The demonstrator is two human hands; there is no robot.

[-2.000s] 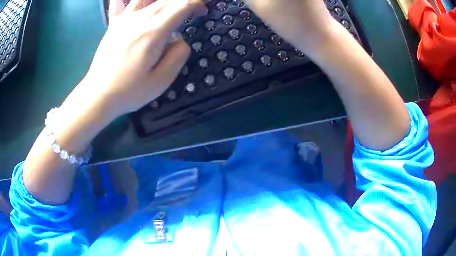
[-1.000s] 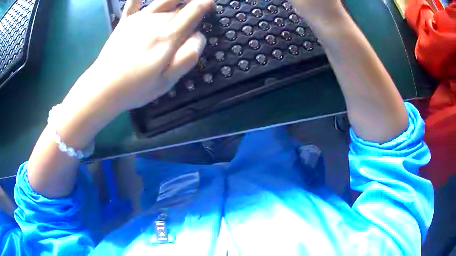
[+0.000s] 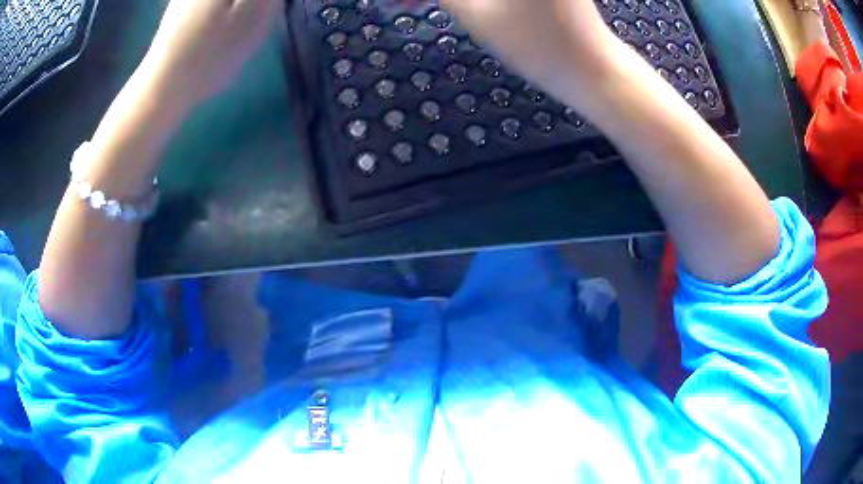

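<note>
A black blister tray (image 3: 326, 180) lies flat on the dark green bench top, its top edge cut off by the picture. Round silvery metal parts (image 3: 402, 152) sit in its pockets in rows. My left hand (image 3: 227, 38) is at the top, left of the tray's left rim, its fingers cut off by the picture's edge. My right hand (image 3: 506, 14) is above the tray's upper middle, its fingers also cut off at the top. Whether either hand holds a part is not visible. My right forearm hides some pockets.
A second black tray (image 3: 38, 43) is at the upper left corner. The bench's front edge (image 3: 407, 256) runs in front of my blue smock. Another person's red sleeve (image 3: 833, 113) and forearm are at the right, with a tan strip beside them at the upper right.
My left hand has moved up and left off the tray, uncovering its lower left pockets. My right hand has moved left over the tray. The tray appears farther right in the view.
</note>
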